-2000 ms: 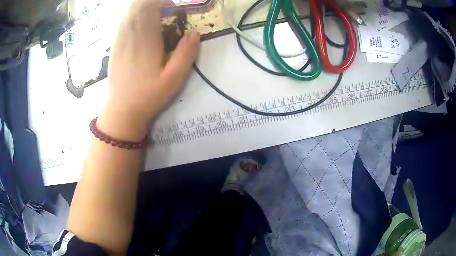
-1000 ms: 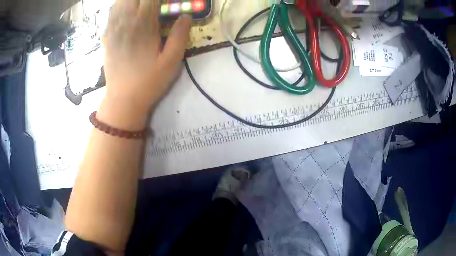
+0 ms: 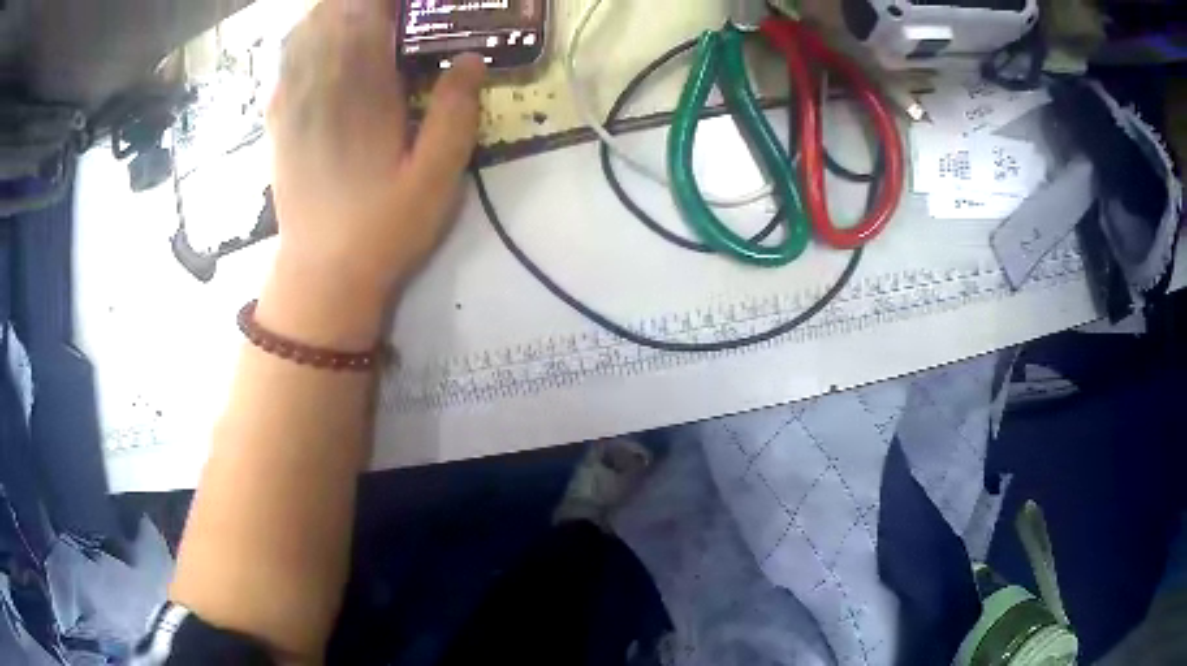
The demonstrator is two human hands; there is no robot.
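My left hand (image 3: 358,156) lies palm down at the upper left, over the cream machine bed. Its thumb is spread away from the fingers, and the thumb tip meets the lower edge of the smartphone (image 3: 469,33). The fingers are blurred beside the phone's left side and hold nothing that I can see. The black phone is cut off by the top edge; its lit screen shows small light text on dark. My right hand is out of the picture.
Green- and red-handled scissors (image 3: 850,228) lie over a looped black cable (image 3: 560,302). White labels (image 3: 970,169), a boxy white device (image 3: 944,29) and offcuts lie right. Quilted panels (image 3: 794,507) hang below the ruler-marked table edge (image 3: 560,436). A green bottle (image 3: 1022,631) is lower right.
The phone shows more fully and its screen has gone from coloured blocks to text. The scissors and table items sit slightly lower in view. My left hand stays beside the phone.
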